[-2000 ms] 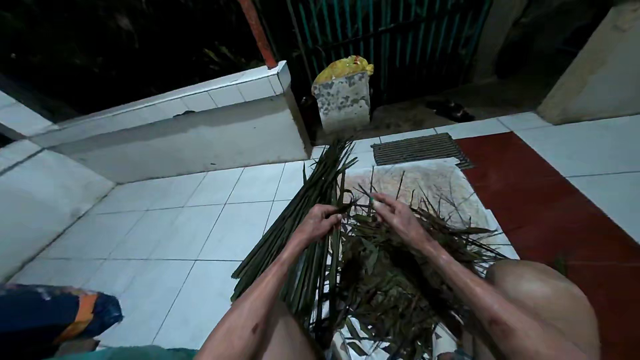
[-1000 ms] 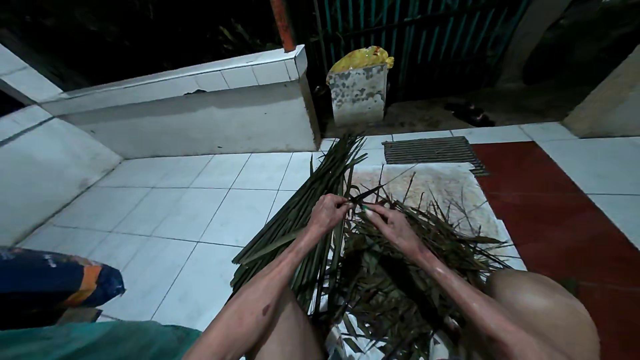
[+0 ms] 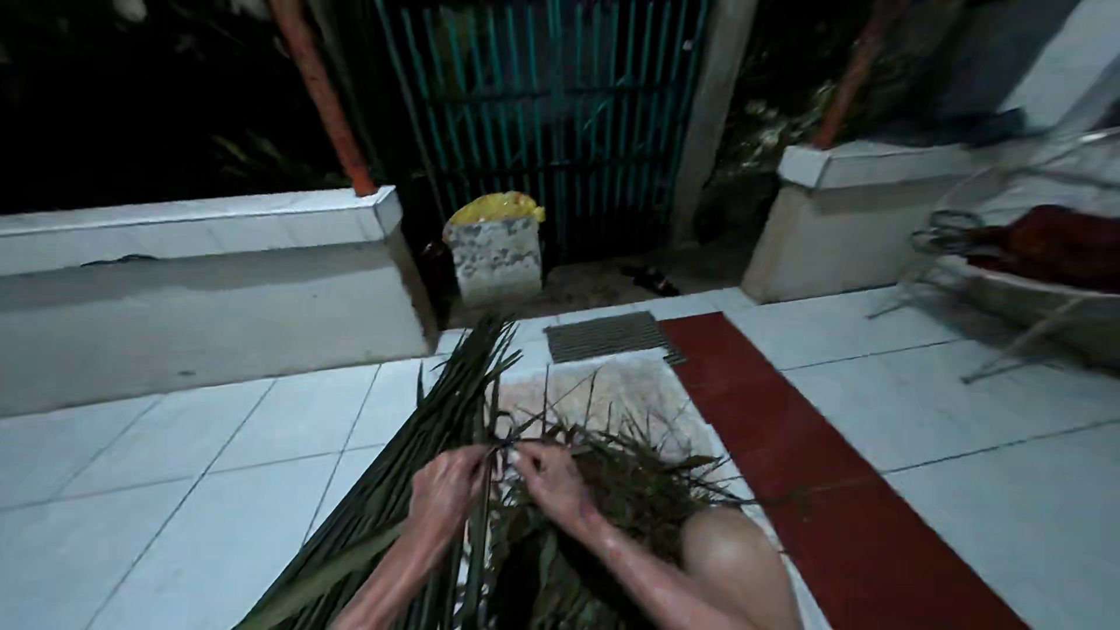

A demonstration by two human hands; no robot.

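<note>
My left hand (image 3: 448,490) and my right hand (image 3: 551,481) nearly meet at the lower middle of the view, pinching a thin dark leaf strip (image 3: 506,444) between them. Long green palm leaves (image 3: 385,490) lie in a bundle under and to the left of my left hand, pointing away toward the gate. Below and to the right of my right hand spreads a heap of torn leaf pieces and thin stalks (image 3: 621,499). The fingertips are too small and blurred to show how the strip is held.
A patterned cloth or mat (image 3: 604,394) lies under the heap, with a grey ribbed doormat (image 3: 612,337) beyond it. A block with a yellow cover (image 3: 497,254) stands before a green barred gate (image 3: 560,114). At right is a chair-like frame with dark red cloth (image 3: 1063,245).
The view has swung up and to the right, bringing the right wall and the chair-like frame into sight. Both hands stay close together over the leaves.
</note>
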